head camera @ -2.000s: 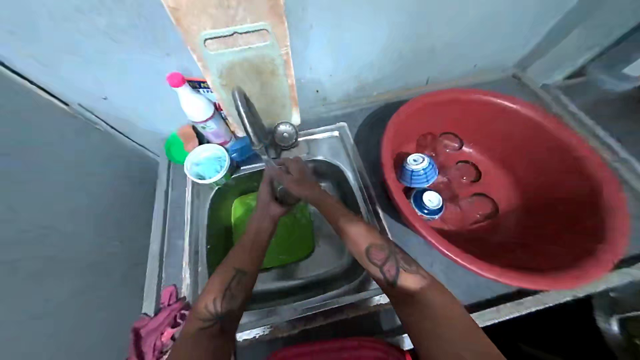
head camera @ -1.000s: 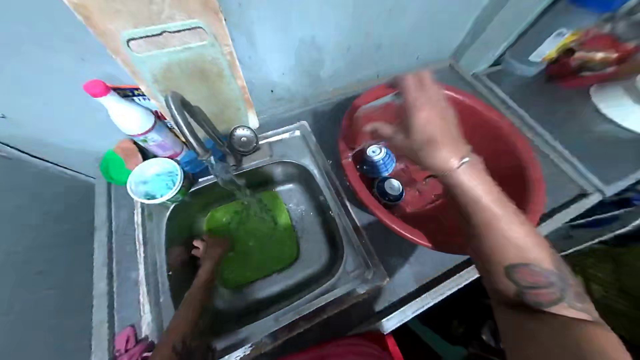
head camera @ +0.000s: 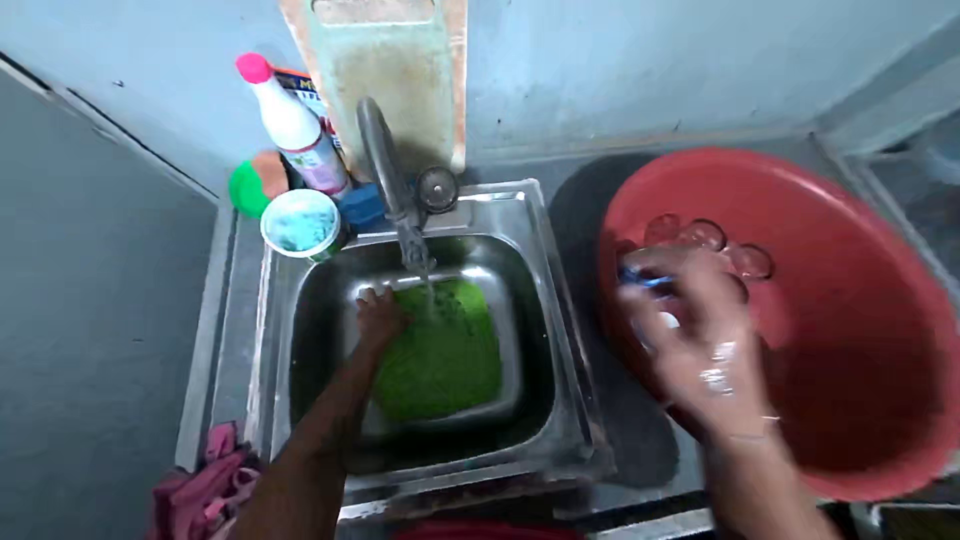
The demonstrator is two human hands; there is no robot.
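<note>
Water runs from the curved faucet (head camera: 382,157) into the metal sink (head camera: 536,352), onto a green item (head camera: 442,367), perhaps a basin or board, on its bottom. My left hand (head camera: 381,319) is in the sink at that item's left edge; something whitish shows at its fingertips, and its grip is unclear. My right hand (head camera: 697,322), blurred and wet, reaches over the left side of the red plastic basin (head camera: 847,300). Its fingers are around or just above a blue-and-white cup (head camera: 643,279); whether they grip it is unclear. Several clear glasses (head camera: 750,260) lie behind it.
Behind the sink's left corner stand a white bottle with a pink cap (head camera: 300,135), a tub of bluish paste (head camera: 301,223) and a blue sponge (head camera: 362,205). A cutting board (head camera: 386,82) leans on the wall. Pink cloth (head camera: 206,480) hangs at the lower left.
Both hands were together under the faucet two seconds ago. They have since parted, the left staying in the sink and the right moving over to the red basin, now lower at the cups.
</note>
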